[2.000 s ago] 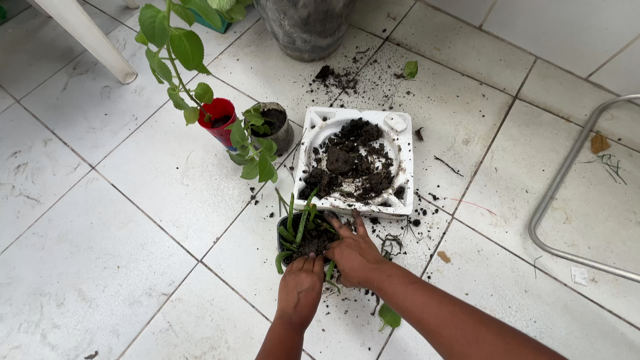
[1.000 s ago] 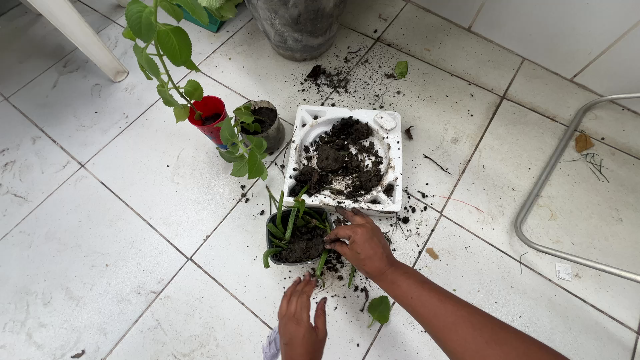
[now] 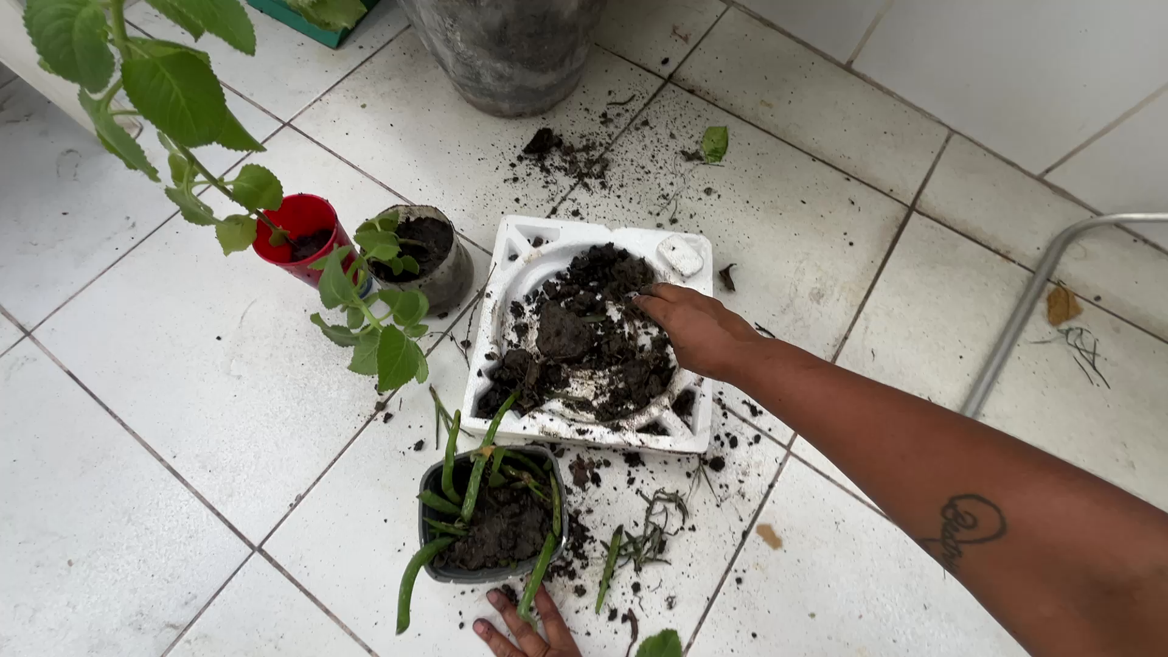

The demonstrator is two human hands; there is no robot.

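Observation:
My right hand (image 3: 698, 330) reaches over the right side of a white polystyrene tray (image 3: 593, 436) strewn with dark soil (image 3: 566, 330); its fingertips are at the soil, and whether they grip any is hidden. Below the tray stands a dark square plastic pot (image 3: 497, 575) of soil with green finger-like succulent stems (image 3: 476, 484) leaning over its rim. My left hand (image 3: 529, 630) is at the bottom edge, fingers spread just below the pot, near a drooping stem, holding nothing visible.
Left of the tray are a red cup (image 3: 301, 239) with a tall leafy plant and a smaller pot (image 3: 447, 274) with a leafy plant. A large grey pot (image 3: 506, 55) stands behind. A metal tube frame (image 3: 1013, 319) lies right. Soil crumbs and cut stems litter the tiles.
My right hand has moved from the dark pot up to the soil in the tray. My left hand, at the pot two seconds ago, has drawn back from it and now lies just below.

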